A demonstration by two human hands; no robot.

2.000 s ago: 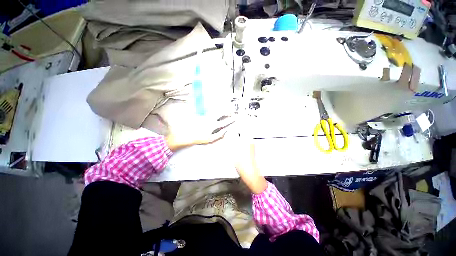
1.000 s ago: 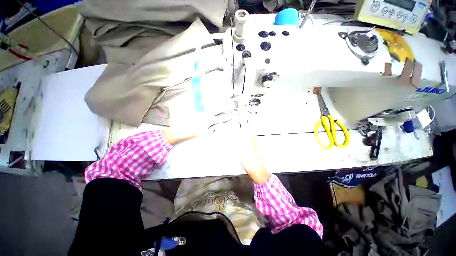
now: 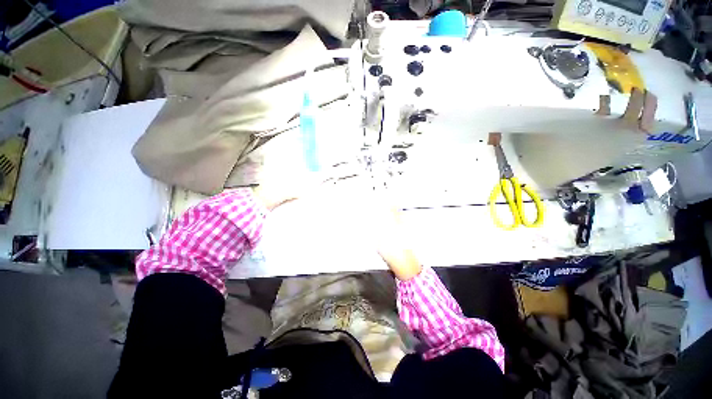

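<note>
The grey-brown garment piece [image 3: 211, 128] lies on the white machine bed left of the needle area and is washed out by glare near the needle. My left hand [image 3: 293, 187] lies flat at its near edge, fingers towards the presser foot [image 3: 368, 162]; glare hides most of it. My right hand [image 3: 390, 230] is just in front of the needle, also bleached out, with only the wrist side clear. Whether either hand grips cloth cannot be told. The light-blue strip [image 3: 309, 132] lies over the cloth.
The white sewing machine [image 3: 476, 90] stands ahead and right. Yellow-handled scissors [image 3: 515, 204] and a small black tool [image 3: 583, 222] lie right of the needle. A white board [image 3: 105, 183] is at left. Cloth is heaped beyond [image 3: 242, 27] and at lower right [image 3: 605, 331].
My left hand has moved slightly forward and its fingers are less distinct in the glare. The cloth near it has shifted slightly. My right hand has barely moved.
</note>
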